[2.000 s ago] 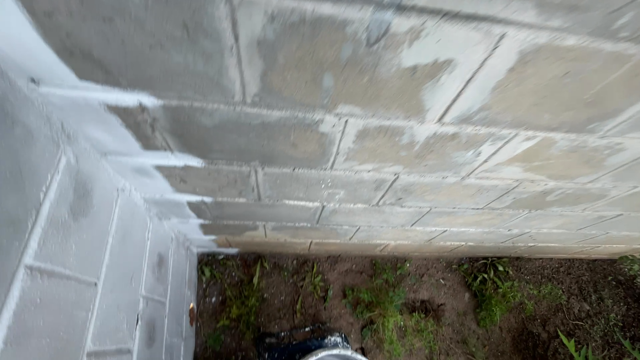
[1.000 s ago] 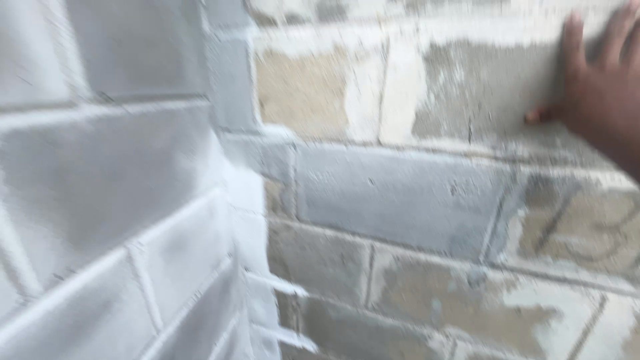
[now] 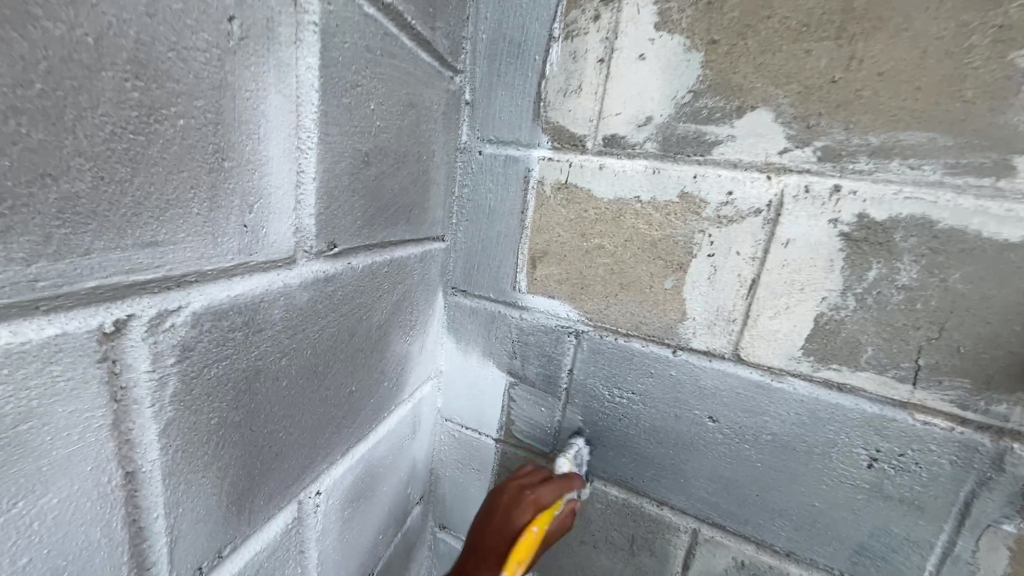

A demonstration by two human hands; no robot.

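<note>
My left hand [image 3: 516, 512] comes in from the bottom centre, holding a paintbrush [image 3: 530, 538] by its yellow handle. The fingers wrap near the paint-covered ferrule. Its bristles [image 3: 578, 450] touch the block wall just right of a short vertical mortar joint, at the lower edge of a grey-coated block [image 3: 752, 436]. Left of the brush, a small block piece [image 3: 532, 412] bears streaky pale paint. My right hand is out of view.
A grey and white painted block wall [image 3: 304, 376] meets the other wall at an inside corner [image 3: 448, 320]. Above the brush, blocks [image 3: 612, 248] show bare tan patches and worn white paint. Mortar joints form ridges and grooves.
My right hand, spread against the wall at the upper right one second ago, is out of view. My left hand with the brush has come into view. The view has swung up from the ground.
</note>
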